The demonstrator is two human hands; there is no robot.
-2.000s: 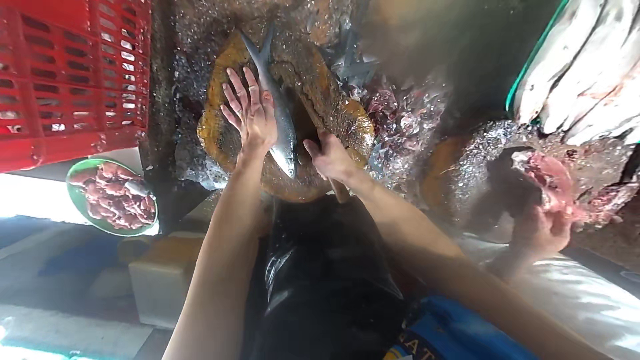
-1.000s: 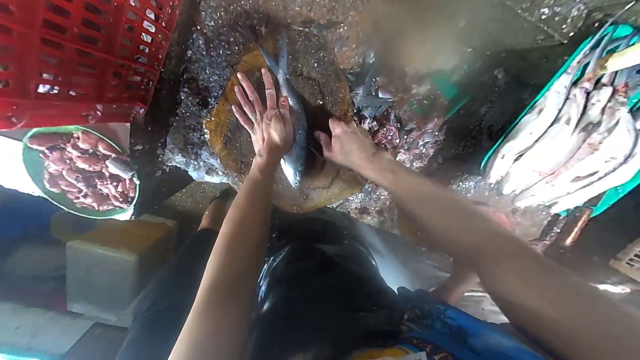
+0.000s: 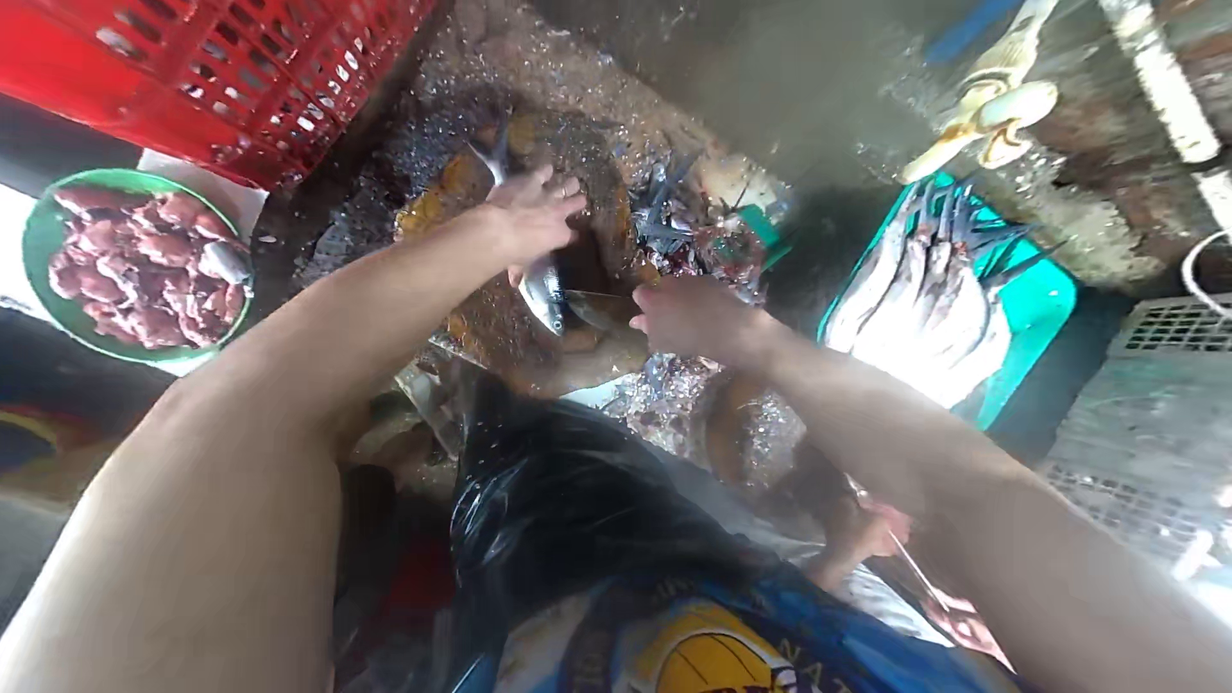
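A silvery fish [image 3: 544, 298] lies on a round wooden chopping block [image 3: 472, 318], its tail toward the top and its head toward me. My left hand [image 3: 539, 217] rests across the middle of the fish, fingers pointing right; whether it grips the body cannot be told. To the right of the fish's head, my right hand [image 3: 688, 318] is closed around a knife, its handle hidden in the fist. The knife blade [image 3: 602, 310] points left, with its tip close to the fish's head.
A green bowl of cut fish pieces [image 3: 38, 255] and a red plastic crate [image 3: 192, 87] are at the left. Fish scraps [image 3: 674, 226] lie beside the block. At the right is a green tray of whole fish [image 3: 1039, 308]. A co-worker's hand [image 3: 866, 539] shows below my right arm.
My left hand has turned from pointing up along the fish to lying across it. The knife blade now shows beside the fish's head. The view has shifted.
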